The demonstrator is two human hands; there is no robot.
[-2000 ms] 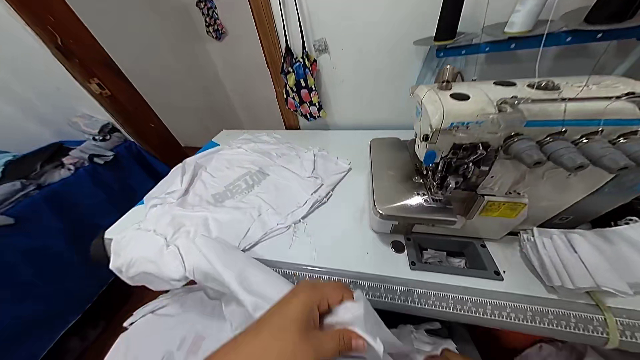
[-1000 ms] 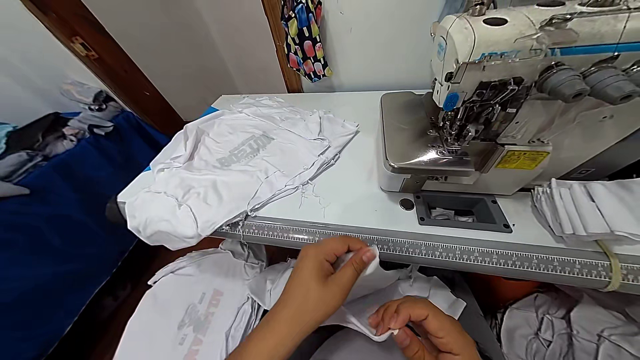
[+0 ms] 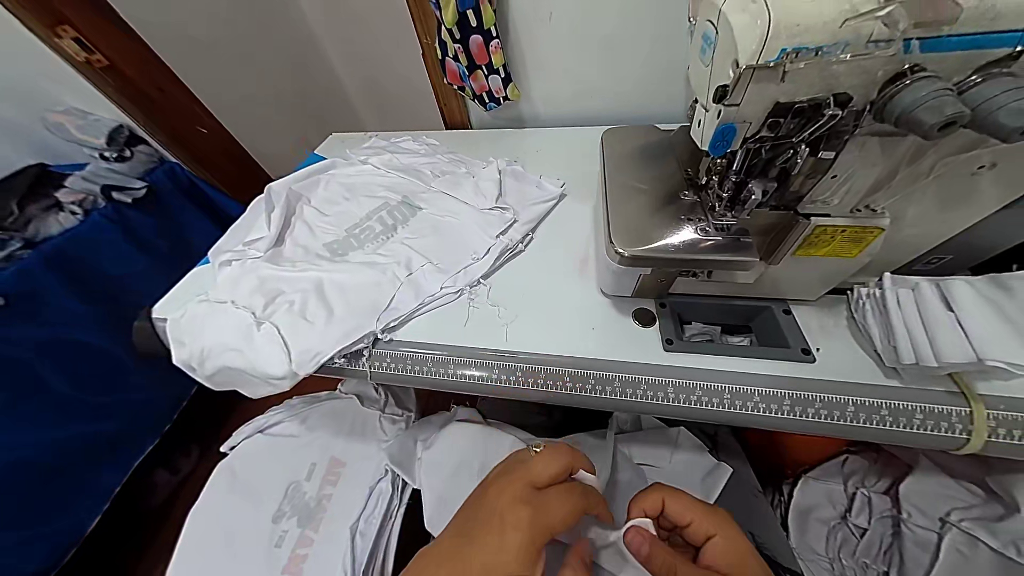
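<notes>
Below the front edge of the sewing table, my left hand [image 3: 528, 504] and my right hand [image 3: 692, 532] pinch the edge of a white fabric piece [image 3: 472, 456] that lies over my lap. The two hands are close together, and part of the cloth is hidden behind them. Ahead, on the table, lie white printed garments [image 3: 360, 232] with loose threads at one edge. An overlock sewing machine [image 3: 744, 160] with a metal plate stands to their right. Folded white strips [image 3: 944, 320] rest at the table's right.
A measuring scale [image 3: 560, 384] runs along the table's front edge. More printed white garments [image 3: 296, 496] hang low at the left, and grey-white cloth [image 3: 912, 512] is bunched at the lower right. Blue fabric [image 3: 80, 352] covers something at the far left.
Two seconds ago my left hand held bunched white cloth near the table edge; both hands are now lower, close together on the cloth's edge. The view has shifted down and nearer.
</notes>
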